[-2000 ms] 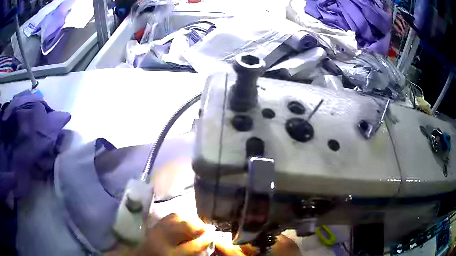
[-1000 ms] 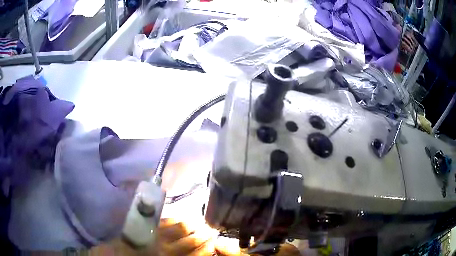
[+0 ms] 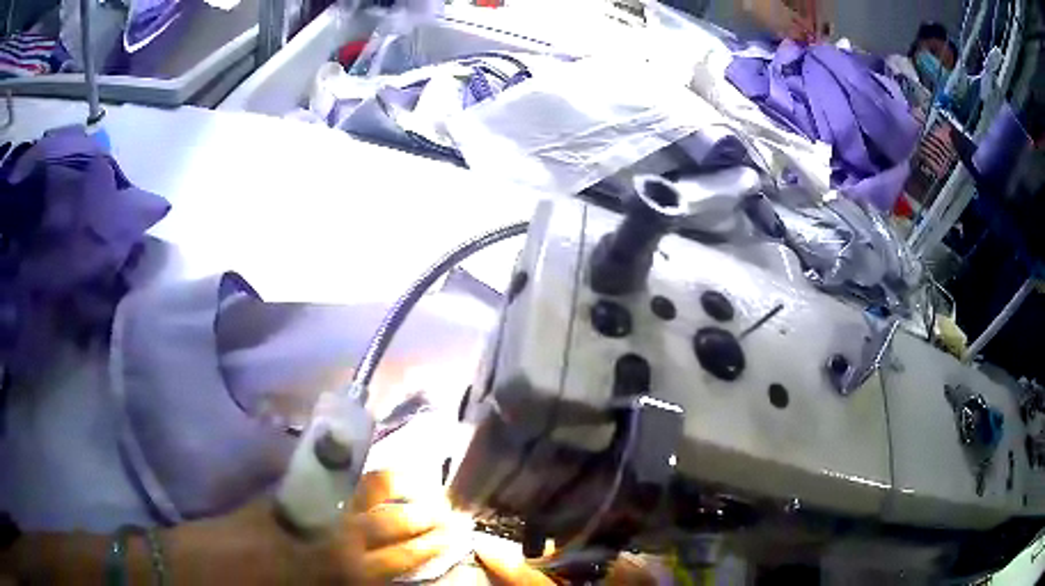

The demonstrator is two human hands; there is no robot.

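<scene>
The off-white sewing machine head (image 3: 733, 389) stands in front of me, its needle area in bright glow at the lower left end. A pale lilac garment panel (image 3: 172, 389) with a curved edge lies left of the machine and runs towards the glow. My left hand (image 3: 395, 532) lies on cloth beside the needle area, partly behind the white lamp box (image 3: 324, 458); glare hides its exact hold. My right hand (image 3: 516, 563) shows only as fingers under the machine end, cut off by the bottom edge. Its hold cannot be seen.
A purple cloth heap (image 3: 69, 218) lies at the table's left. A white, grey and purple pile with clear plastic (image 3: 573, 120) is heaped behind the machine. The gooseneck lamp tube (image 3: 424, 280) arches left of the head. Another person's hand (image 3: 791, 17) is at the far top right.
The view has shifted and tilted, so the machine sits further right than two seconds ago. More of my left forearm shows. The distant person has come into view.
</scene>
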